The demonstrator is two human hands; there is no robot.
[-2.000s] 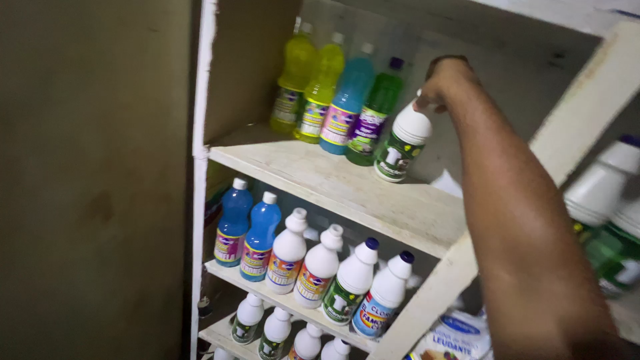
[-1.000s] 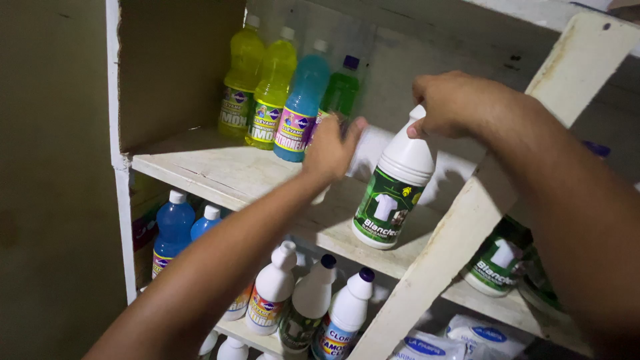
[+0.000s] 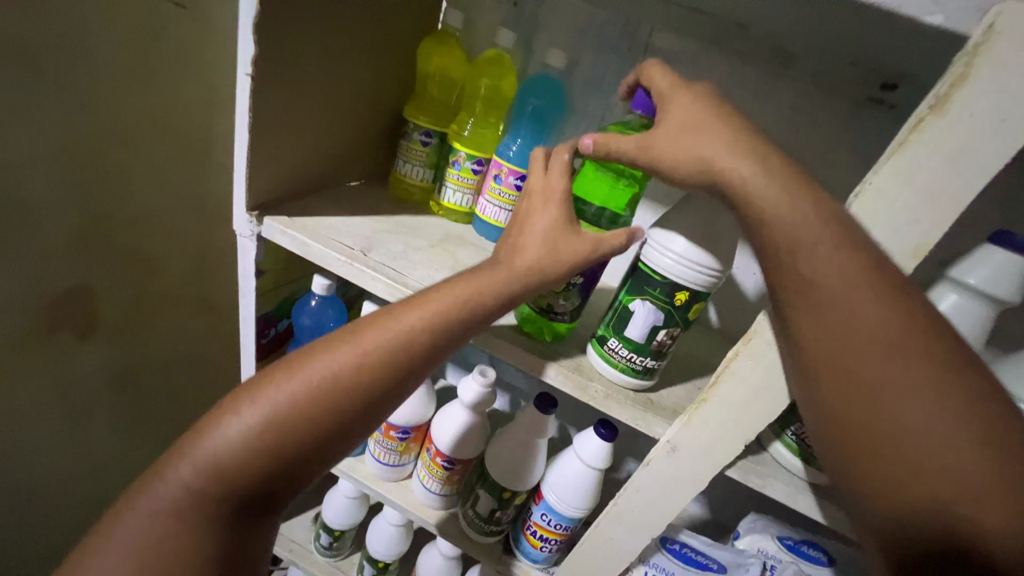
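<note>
A green plastic bottle of cleaner with a purple cap (image 3: 612,188) stands tilted near the front of the upper shelf. My right hand (image 3: 680,132) grips it around the cap and shoulder. My left hand (image 3: 552,216) is at the bottle's left side, its thumb and fingers spread about the middle; whether it presses on the bottle is unclear. Just to the right, a white Blanctec bleach bottle with a green label (image 3: 652,320) sits on the same shelf, its top hidden behind my right hand and wrist. Left of my hands stand a blue cleaner bottle (image 3: 500,188) and two yellow ones (image 3: 472,172).
The white upper shelf (image 3: 360,248) has a raised front edge above lower shelves with white bleach bottles (image 3: 560,496) and a blue bottle (image 3: 318,312). A slanting white post (image 3: 704,448) rises at the right, with more bottles and flour bags (image 3: 688,556) beyond.
My right hand has let go of the white bleach bottle and taken hold of the green bottle, which stood farther back. My left hand has come to the green bottle's side.
</note>
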